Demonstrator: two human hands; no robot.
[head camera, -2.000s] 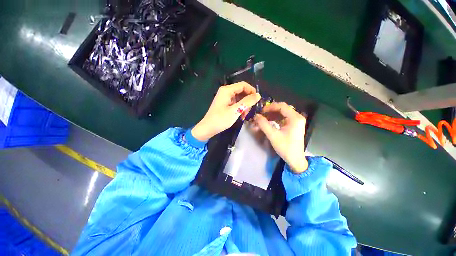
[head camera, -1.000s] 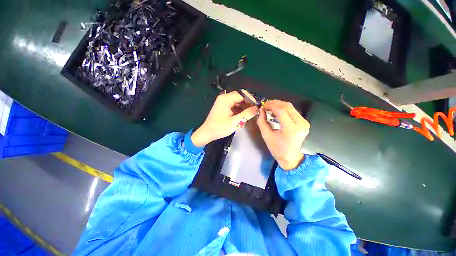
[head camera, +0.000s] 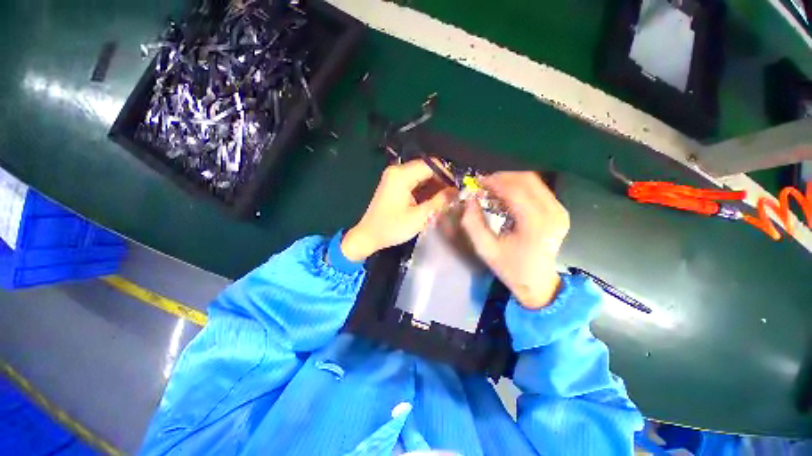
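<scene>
A tablet unit with a large pale battery (head camera: 445, 280) lies in a black assembly tray (head camera: 383, 324) in front of me. My left hand (head camera: 398, 210) is at the tablet's far end, with a thin dark flex cable (head camera: 440, 169) pinched in its fingertips. My right hand (head camera: 523, 233) is beside it, slightly blurred, its fingertips close to the cable and a small yellow patch (head camera: 471, 183). My hands cover most of the board end. I cannot tell whether my right fingers hold anything.
A black parts tray (head camera: 255, 198) heaped with black-silver strips is at upper left. Loose strips (head camera: 417, 120) lie beyond my hands. An orange air blow gun (head camera: 681, 197) and a black pen-like stick (head camera: 614, 292) lie right. Another tablet (head camera: 663, 46) is beyond the pale rail (head camera: 534, 88).
The silvery loose strip seen raised by my left hand two seconds ago now lies beyond my hands. My right hand has shifted slightly right, and the yellow patch shows more clearly.
</scene>
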